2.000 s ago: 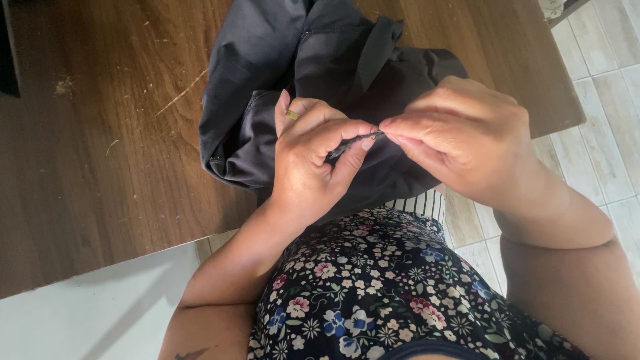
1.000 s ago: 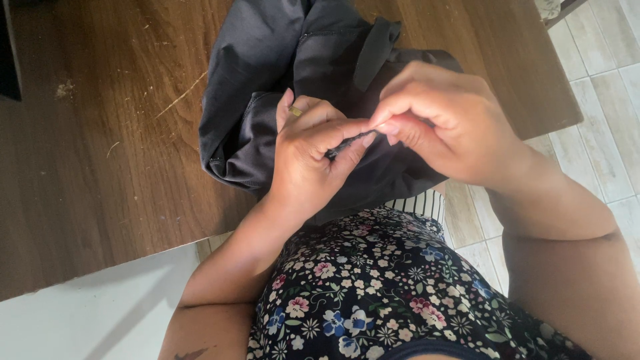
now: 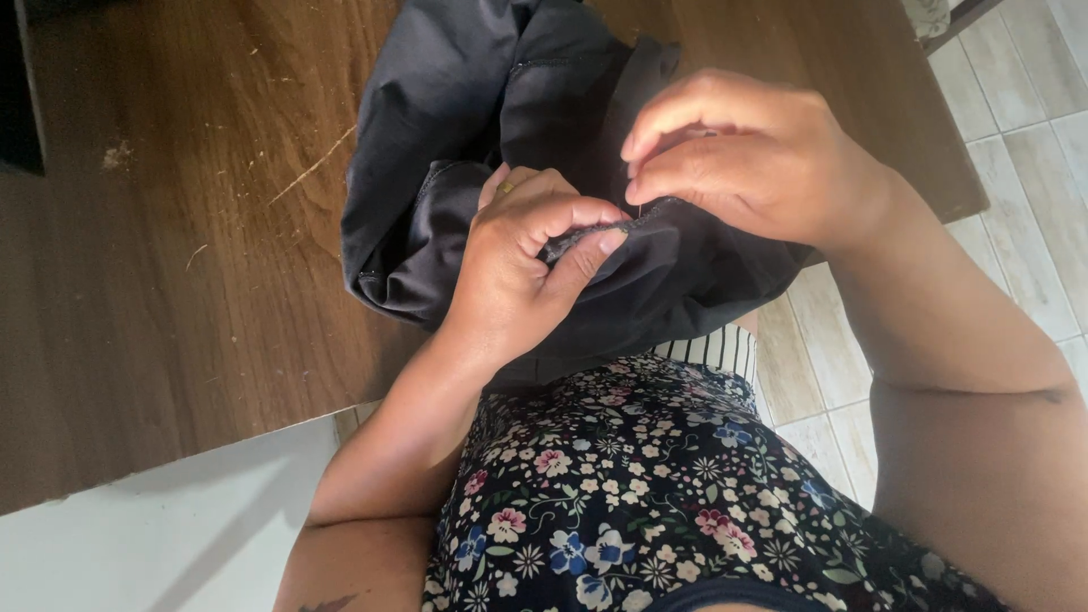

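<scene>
A dark grey fabric garment (image 3: 561, 110) lies bunched over the table's edge and hangs down toward my lap. My left hand (image 3: 544, 246), with a ring on one finger, pinches a folded seam edge of it between thumb and forefinger. Just right of that pinch and a little above the cloth is my right hand (image 3: 731, 161), its thumb and forefinger close together. A thin sewing needle (image 3: 640, 209) shows below those fingertips, pointing down at the seam edge. Whether its tip touches the cloth is too small to tell. No thread can be made out clearly.
The brown wooden table (image 3: 212, 297) extends left and behind the garment, with scratches on its top. A dark object (image 3: 17, 93) stands at the far left edge. Tiled floor (image 3: 1020, 212) lies beyond the table's right end. My floral top is close below the hands.
My right hand, earlier touching the left fingertips at the seam, has moved a little away from them, and the needle now shows. My left hand keeps its pinch on the cloth.
</scene>
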